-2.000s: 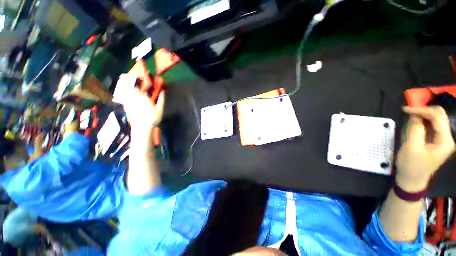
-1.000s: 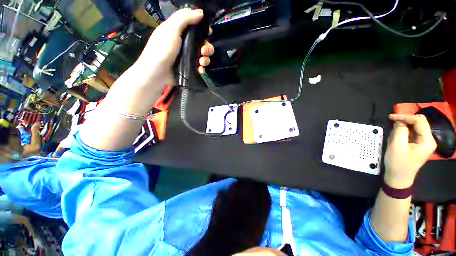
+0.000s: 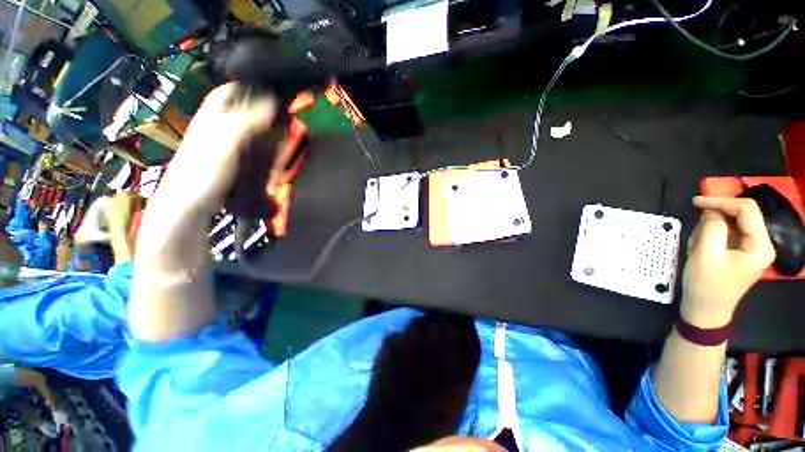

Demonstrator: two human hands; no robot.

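Note:
My left hand (image 3: 236,115) is blurred at the left and grips a black handheld scanner (image 3: 256,60); its cord runs down to the bench. A small white unit (image 3: 391,201) lies left of centre with a thin lead across it. A larger white unit (image 3: 485,206) lies beside it on an orange-red pad (image 3: 437,231). A third white unit with vent holes and dark corner feet (image 3: 625,254) lies at the right. My right hand (image 3: 726,260) rests between that unit and a black mouse (image 3: 775,231), fingers loosely bent, with nothing visible in it.
A black machine with white paper (image 3: 417,32) stands at the back. A thin cable (image 3: 540,106) hangs from the back to the units. A paper scrap (image 3: 560,130) lies behind them. The mouse is on an orange-red pad (image 3: 719,186). Another person's blue sleeve (image 3: 66,309) is at far left.
My left hand took hold of the scanner, held it up near the black machine, and is now farther left with it. My right hand has hardly moved from beside the mouse.

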